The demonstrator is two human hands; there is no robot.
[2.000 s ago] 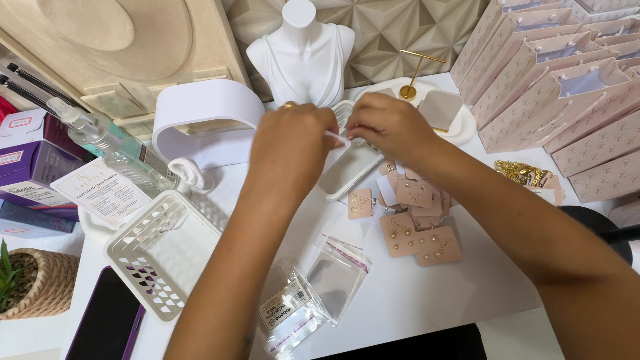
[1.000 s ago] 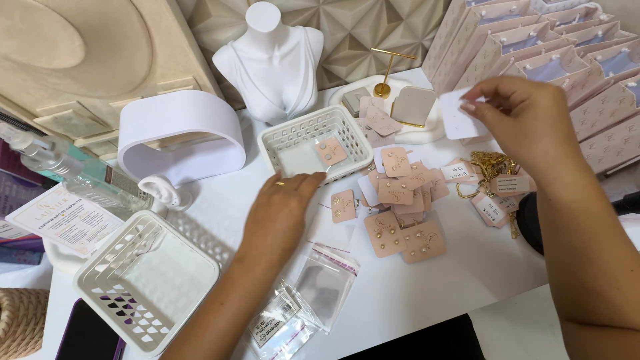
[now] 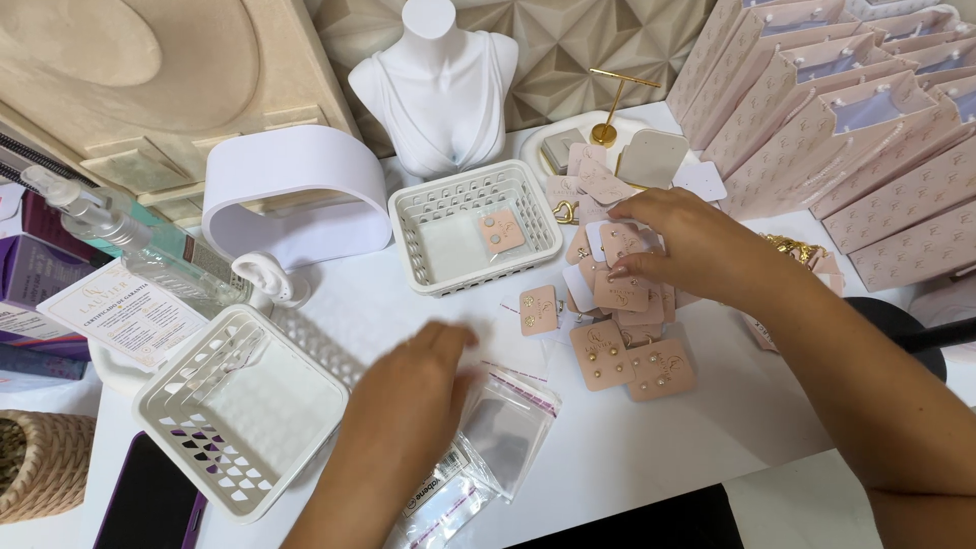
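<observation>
My right hand point(image 3: 671, 244) rests on a pile of pink earring cards point(image 3: 621, 286), thumb and fingers spread around a card at the top; whether it grips one is unclear. My left hand point(image 3: 415, 389), slightly blurred, is over the clear plastic bags point(image 3: 507, 427), its fingertips near their upper edge; I cannot tell whether it holds anything. Between and beyond my hands is a white plastic basket point(image 3: 474, 259) with one pink earring card point(image 3: 500, 232) in a clear bag inside. A white card point(image 3: 700, 181) leans by the jewelry display tray at the back right.
A second white basket point(image 3: 335, 396) stands at left, beside a phone point(image 3: 149, 496) and a spray bottle point(image 3: 164, 259). A white bust point(image 3: 438, 91) and an oval display stand point(image 3: 297, 145) are behind. Pink paper bags point(image 3: 846, 137) line the right, near gold chains point(image 3: 797, 248).
My right hand has put down the white card and moved down to the earring cards. My left hand has left the middle basket's edge and moved toward the plastic bags.
</observation>
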